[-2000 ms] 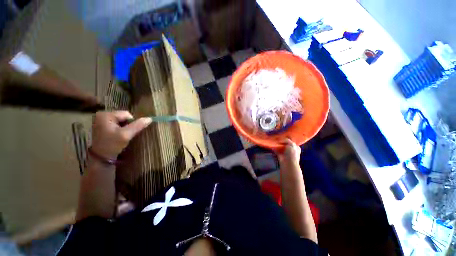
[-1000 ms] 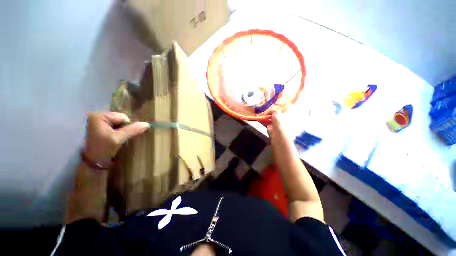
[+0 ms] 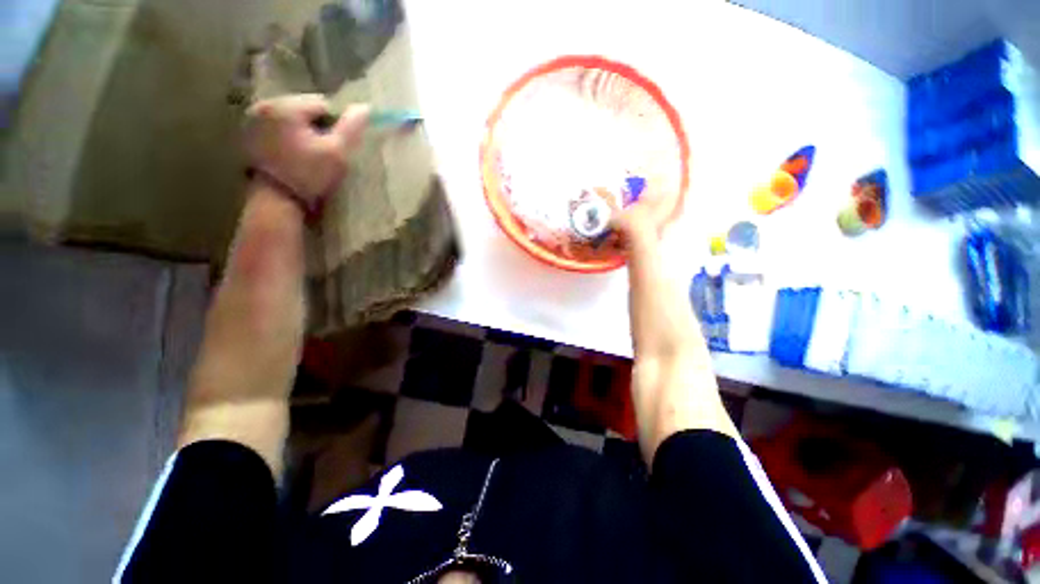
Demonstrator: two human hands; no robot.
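The round orange plastic basket (image 3: 681, 171) stands over the white bench. It holds a white shiny heap and a tape dispenser with a pale roll (image 3: 591, 215). My right hand (image 3: 641, 219) reaches over the near rim beside the roll; its fingers are overexposed, so I cannot tell what it grips. My left hand (image 3: 302, 139) is closed on the greenish strapping band (image 3: 393, 118) of the bundle of flat cartons (image 3: 382, 245). The bundle is at the bench's left edge, blurred.
Two tape dispensers (image 3: 785, 183) (image 3: 867, 203) lie on the white bench (image 3: 525, 299) at the right. Blue packaged goods (image 3: 969, 126) and blue-and-white packs (image 3: 867, 331) are beyond. A red stool (image 3: 861, 496) is below on the checkered floor (image 3: 439, 367).
The carton bundle has moved up to the bench's left edge, still held by its band. The basket now stands further in over the bench. My right hand has moved from the rim towards the roll inside.
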